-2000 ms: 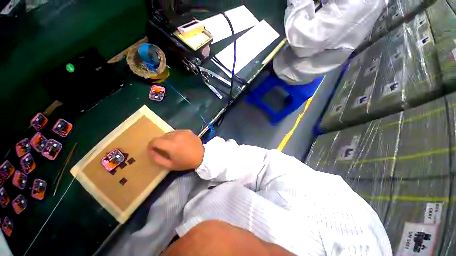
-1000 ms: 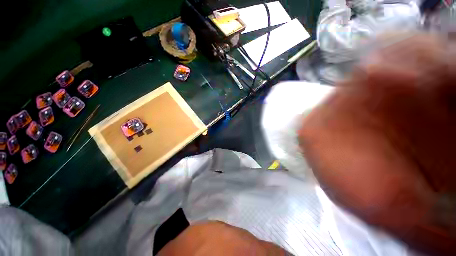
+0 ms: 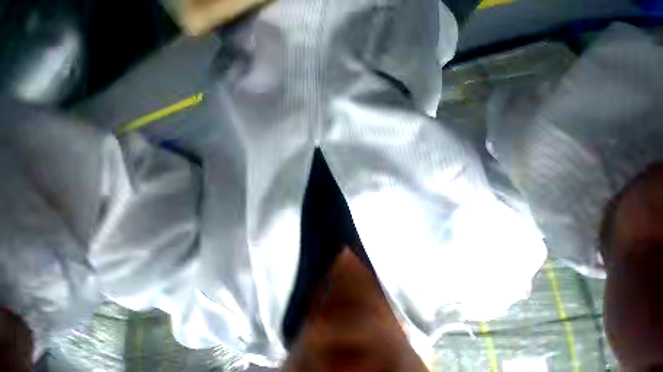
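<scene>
The white smock with thin stripes (image 3: 291, 94) fills the middle of the blurred view, its front parted over dark cloth. My right hand (image 3: 640, 269) is a dark, blurred shape cut off by the right edge, beside a white sleeve. My left hand (image 3: 14, 341) shows only as a small piece at the lower left edge. The fingers of both hands cannot be made out, nor whether they hold anything. A pale corner of the work board (image 3: 211, 11) shows at the top edge; its contents are out of view.
A yellow floor line (image 3: 160, 112) shows at the left on the grey floor. Plastic-wrapped cartons (image 3: 501, 65) show at the upper right, with more at the bottom. A blurred skin surface (image 3: 356, 312) juts up at bottom centre.
The view has swung down from the bench to the smock. The pink units, black pads and tools have left the picture. The large blurred raised hand is now low at the right edge.
</scene>
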